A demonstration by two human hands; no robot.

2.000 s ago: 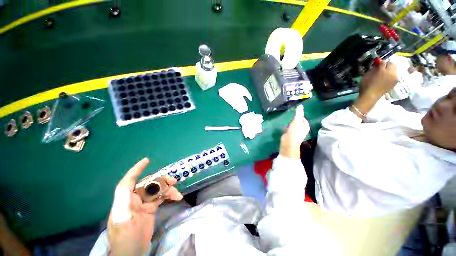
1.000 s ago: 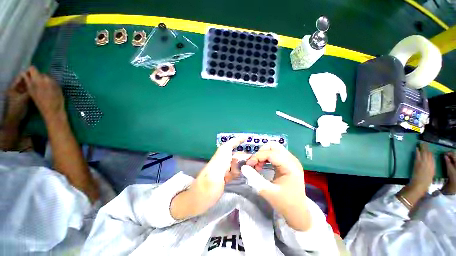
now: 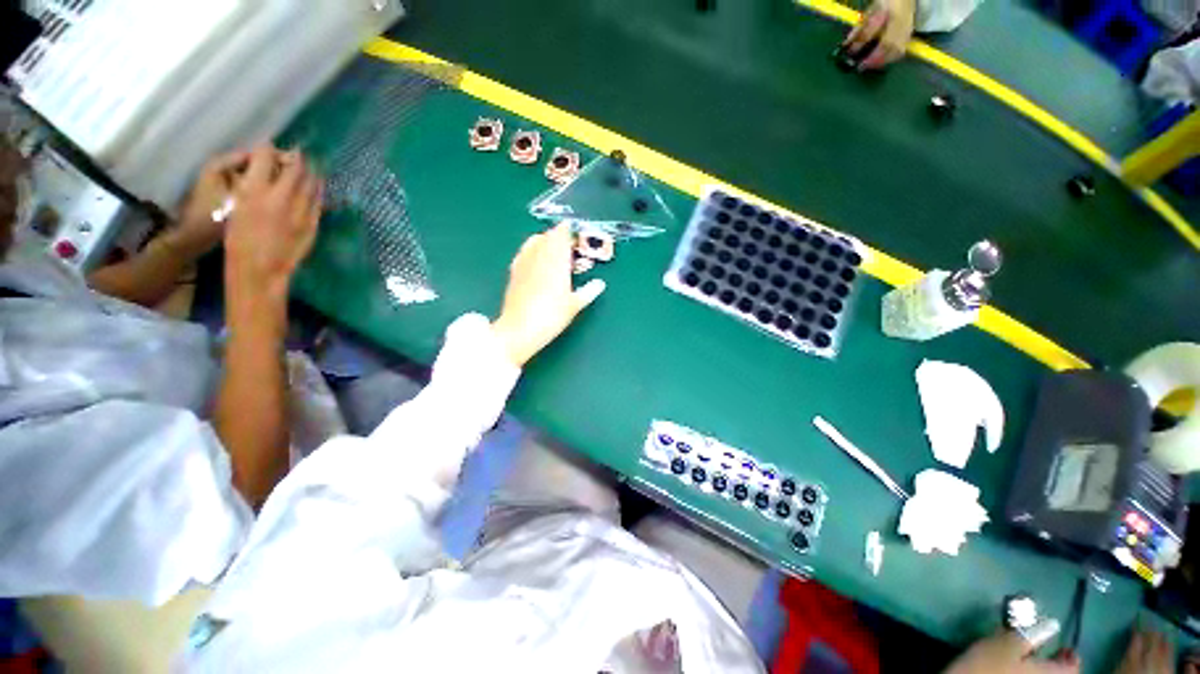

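Observation:
My left hand (image 3: 540,300) reaches over the bench at the pair of copper-coloured module parts (image 3: 596,246). Its fingertips are beside them and partly cover one; its thumb is spread apart, and I see nothing gripped. A hand (image 3: 994,654), cut off by the bottom edge at the right, seems to be my right hand; a small white thing is at its fingertips, and its grip is unclear. The small clear lens tray (image 3: 737,479) with two rows of dark round parts lies at the bench's near edge.
A clear bag (image 3: 605,200), three copper parts (image 3: 525,145), a blister tray (image 3: 770,270), a bottle (image 3: 928,306), wipes (image 3: 942,511), a white stick (image 3: 858,456) and a tape dispenser (image 3: 1082,461) lie around. A neighbour's hands (image 3: 270,217) are at the left beside a mesh-like sheet (image 3: 382,217).
The view has swung left. My hands were together over the lens tray; my left hand has moved away to the copper parts, and my right seems to have moved right.

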